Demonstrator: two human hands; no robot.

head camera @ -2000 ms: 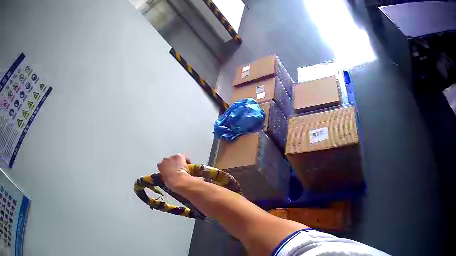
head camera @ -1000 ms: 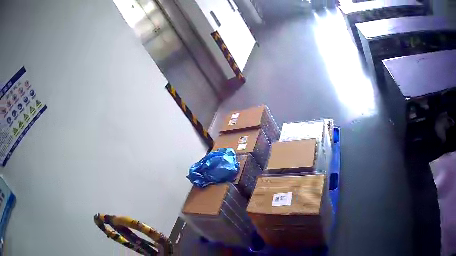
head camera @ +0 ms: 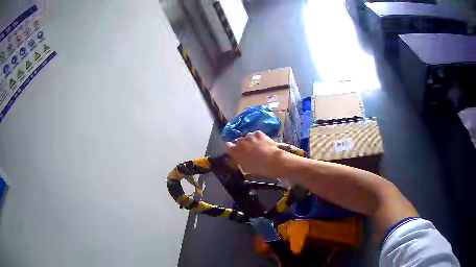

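Note:
My right hand reaches in from the lower right and is closed on the top of the pallet truck handle, near its dark middle shaft. The handle is a loop wrapped in yellow-and-black striped tape. The orange-yellow pallet truck body is low behind it. Brown cartons and a ribbed-looking carton with a white label stand in two rows on a blue pallet. A crumpled blue plastic bag lies on the left row, partly behind my hand. My left hand is out of view.
A white wall with a safety poster runs close along the left. A black-and-yellow strip edges the doorway ahead on the left. Purple-topped benches stand on the right. The grey floor shows a bright glare.
My right hand, out of view one second ago, is back on the handle. The handle shows farther right and closer. The load shows higher in the picture than one second ago.

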